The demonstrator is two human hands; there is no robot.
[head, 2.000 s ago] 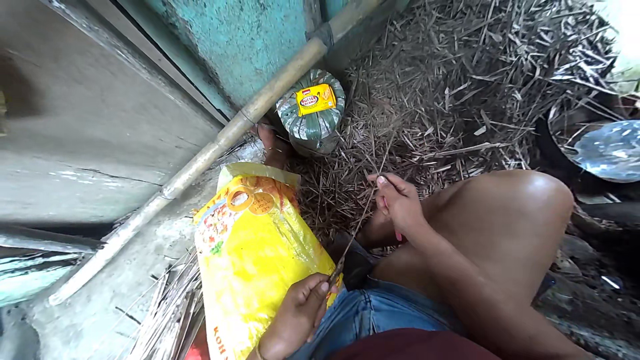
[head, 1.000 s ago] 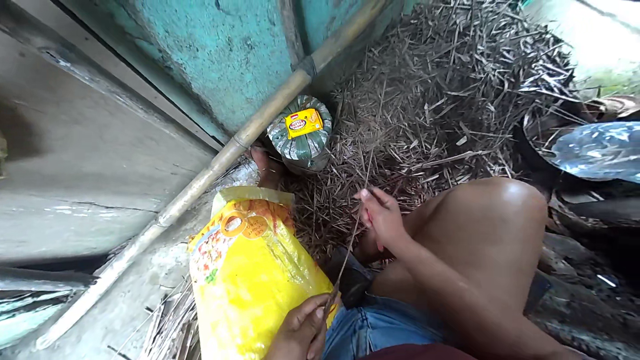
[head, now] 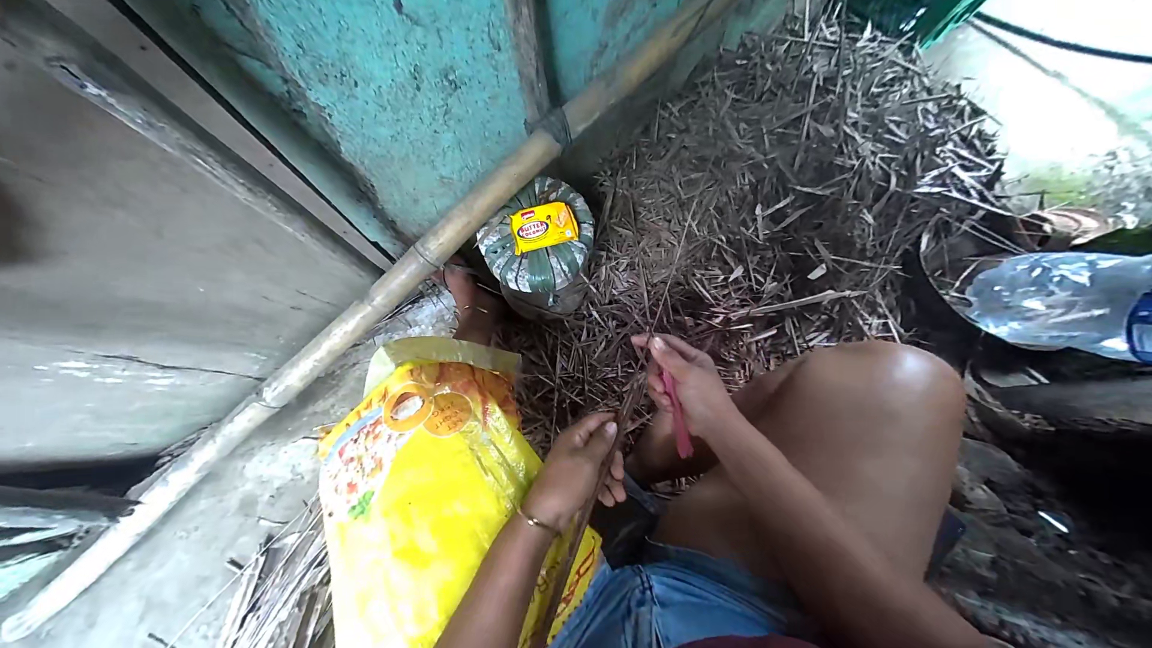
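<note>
My left hand [head: 576, 468], with a thin bangle at the wrist, is closed on a long thin brown dry leaf strip [head: 576, 540] that runs from my lap up past my fingers. My right hand [head: 688, 382] is ahead of it and to the right, above the folded leg. Its fingers pinch the strip near its upper part, and a pink-handled tool [head: 675, 414], its blade not plain to see, sits in the same hand. A yellow printed plastic sack [head: 414, 513] lies by my left forearm, over the leg.
A yellow biscuit pack [head: 544, 227] rests on a green-and-white wrapped container [head: 537, 279]. A bamboo pole [head: 405, 274] crosses diagonally at left. Dry leaf shreds [head: 774, 180] heap ahead. At right, a clear plastic bottle [head: 1053, 301] lies over a dark pan [head: 936, 297]. A bundle of dry strips [head: 283, 594] lies lower left.
My left hand has moved up along the strip, closer to my right hand. The right hand still holds the strip and the pink-handled tool.
</note>
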